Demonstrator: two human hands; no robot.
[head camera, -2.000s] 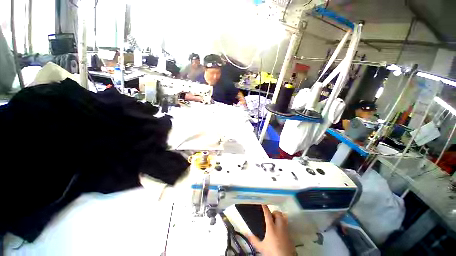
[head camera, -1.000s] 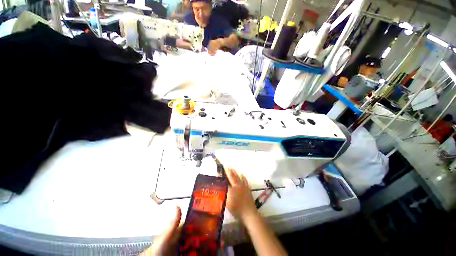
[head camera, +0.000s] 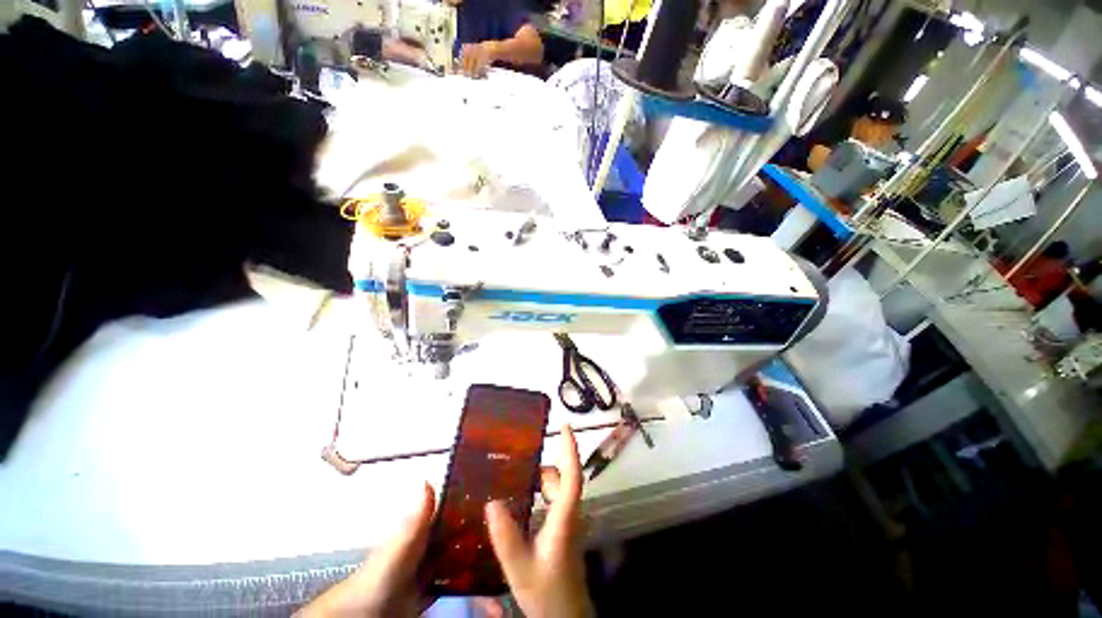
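A smartphone (head camera: 489, 465) with a dark reddish lit screen is held upright above the table's front edge. My left hand (head camera: 384, 567) holds it from its left side, thumb along the edge. My right hand (head camera: 550, 537) is at its lower right, with a thumb over the screen and fingers at the right edge. The white sewing machine (head camera: 580, 290) with "JACK" lettering stands behind the phone. Black scissors (head camera: 585, 377) lie under its arm.
Small reddish nippers (head camera: 613, 444) lie right of the phone. A dark long tool (head camera: 773, 423) lies at the table's right end. Black fabric (head camera: 145, 205) is piled left. White fabric (head camera: 447, 133) lies behind the machine. Thread cones (head camera: 713, 151) stand behind it. A person's arms (head camera: 502, 51) show at the top.
The view has tilted down. The phone, first under the machine arm, is now in front, held in both hands. Its screen changed from a clock display, and my right thumb moved over it.
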